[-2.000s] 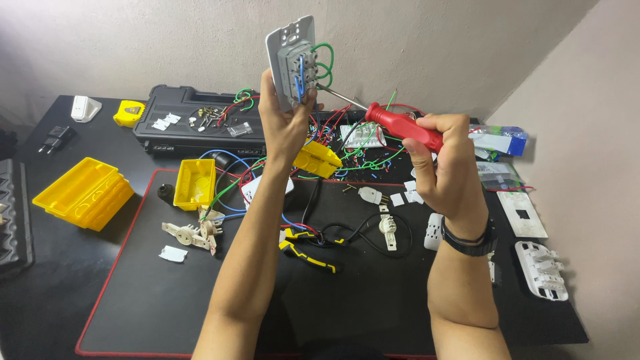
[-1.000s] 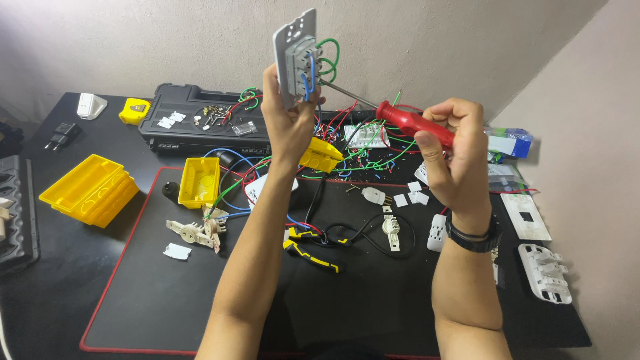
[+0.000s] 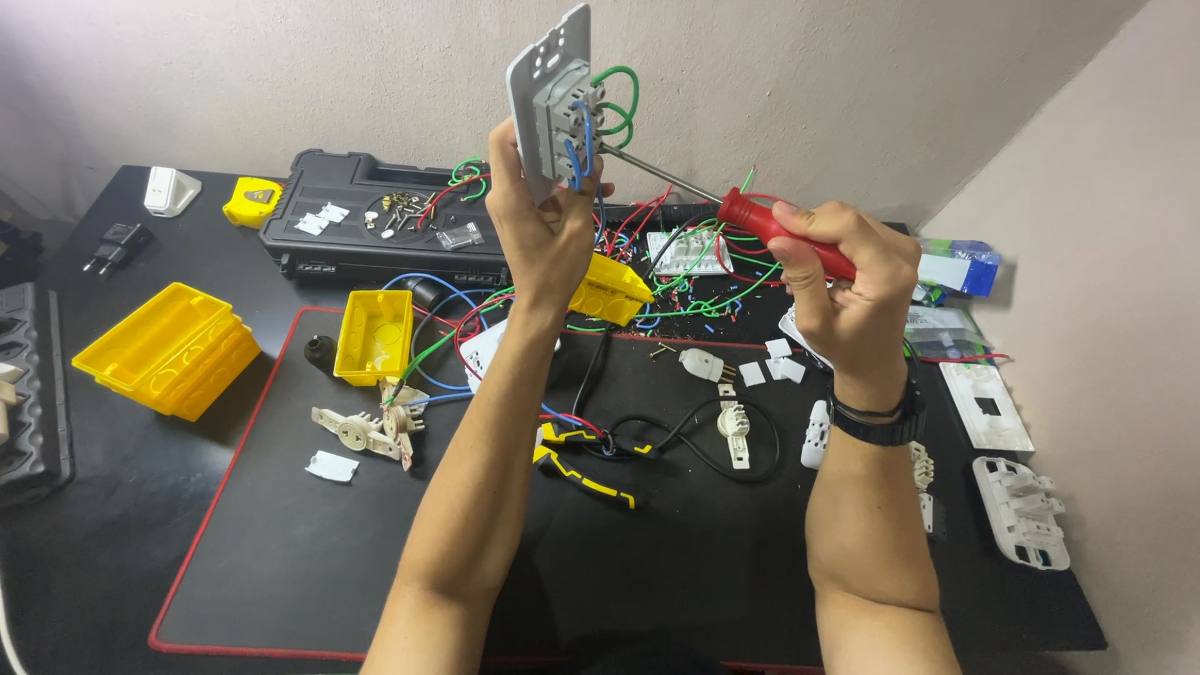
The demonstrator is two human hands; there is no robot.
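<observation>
Raised above the desk, my left hand (image 3: 539,220) grips a white electrical socket plate (image 3: 532,112) by its lower end, tilted so the back faces right. Green wire loops (image 3: 630,98) and short blue wires (image 3: 588,141) join the terminals on its back. My right hand (image 3: 839,272) is closed around the red handle of a screwdriver (image 3: 745,214). The screwdriver's metal shaft points up and left, with its tip at the terminals near the lower part of the socket; whether it sits in a screw cannot be told.
Behind my left hand lies a black tool case (image 3: 375,244) with screws on its lid. Yellow wall boxes (image 3: 169,352), yellow-and-black pliers (image 3: 586,478), loose wires (image 3: 712,305) and a black cable (image 3: 773,441) lie about the desk. White socket parts (image 3: 1022,511) are at the right edge.
Both hands keep their hold on the socket plate and the screwdriver. The fingers of my right hand have shifted on the red handle.
</observation>
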